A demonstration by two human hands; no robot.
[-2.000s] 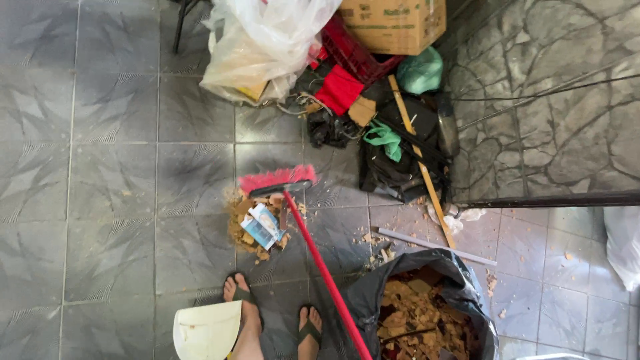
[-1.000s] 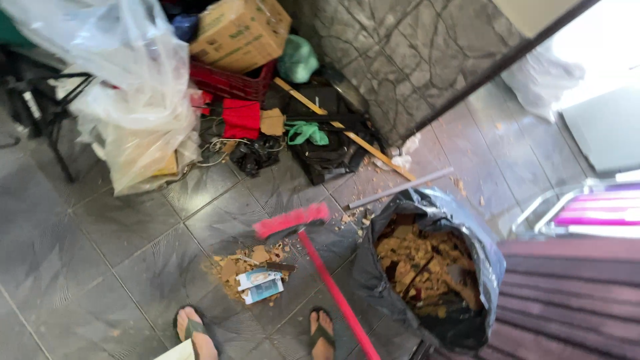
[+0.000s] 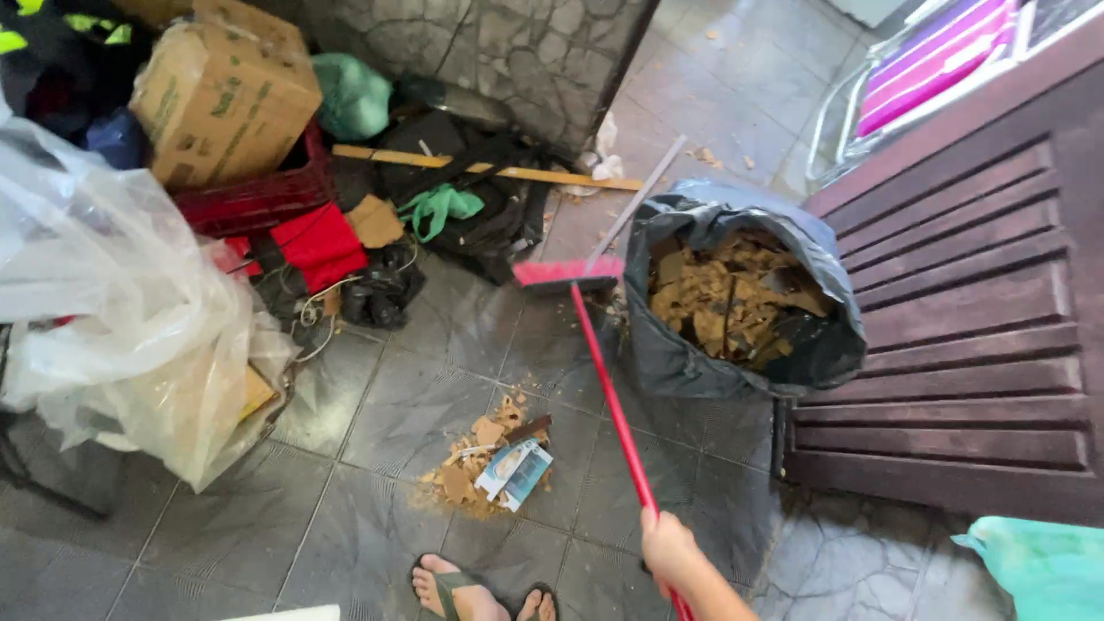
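My right hand (image 3: 671, 552), low in the head view, is closed around the red handle of a push broom (image 3: 614, 405). The broom's pink bristle head (image 3: 569, 272) is up by the left side of a dark garbage bag (image 3: 699, 366), which stands open with brown scraps (image 3: 733, 297) inside. Below and left of the broom head lies a pile of debris (image 3: 461, 474) on the tiles, topped by a blue and white printed piece (image 3: 514, 473). My left hand is not in view; the edge of a pale, flat object (image 3: 293, 614) shows at the bottom.
Clear plastic sheeting (image 3: 129, 319), a red crate (image 3: 259, 194) with a cardboard box (image 3: 228, 108), and black bags (image 3: 384, 289) crowd the left. A wooden strip (image 3: 483, 169) and a grey strip (image 3: 634, 203) lie beyond the broom. A dark slatted door (image 3: 966, 319) stands right of the bag.
The broom head has moved away from the debris pile toward the garbage bag's left side. My right hand has come into view on the handle. The view has turned considerably.
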